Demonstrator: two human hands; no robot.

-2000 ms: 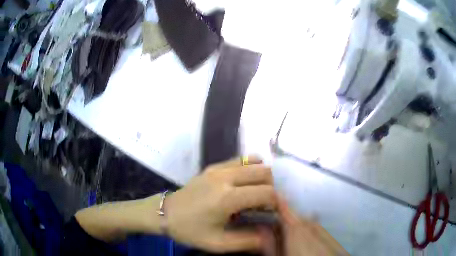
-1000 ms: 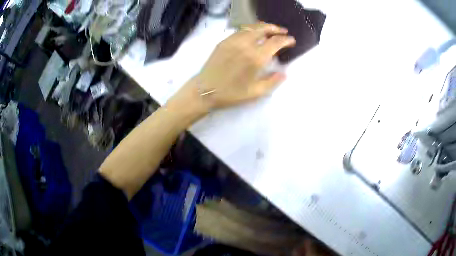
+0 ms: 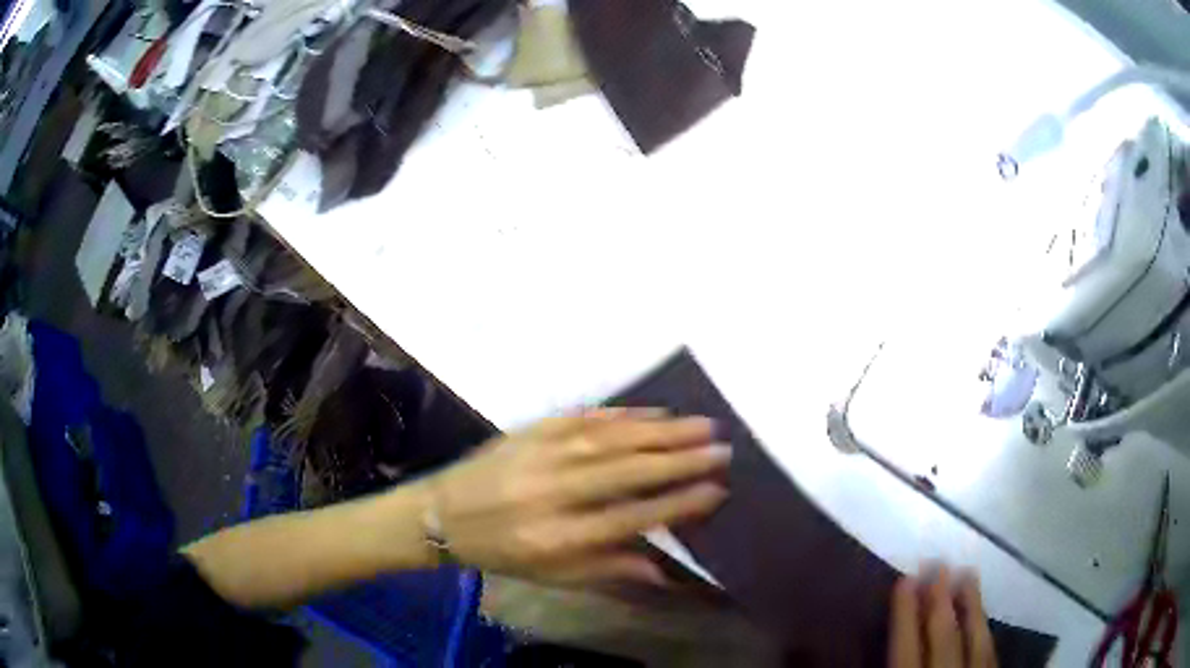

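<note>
A long dark brown strip (image 3: 770, 522) lies at a slant over the front of the white table, its upper end pointed. My left hand (image 3: 587, 489) is over its left part, fingers across the cloth and thumb at the lower edge, holding it. My right hand (image 3: 942, 620) is cut off by the bottom edge; its fingers are bent over the strip's right part and its thumb is hidden. The pale layers (image 3: 548, 620) show at the lap below the table edge.
The sewing machine (image 3: 1122, 274) stands at right, with red-handled scissors (image 3: 1142, 633) below it. More dark brown pieces (image 3: 653, 72) and a khaki piece (image 3: 551, 55) lie at the back. Dark bundles and tagged scraps (image 3: 215, 277) are at left. A blue basket (image 3: 424, 613) is below.
My left hand has come back from the far dark pile toward the front edge, now with a dark strip under it. My right hand's fingers have come into view on the strip.
</note>
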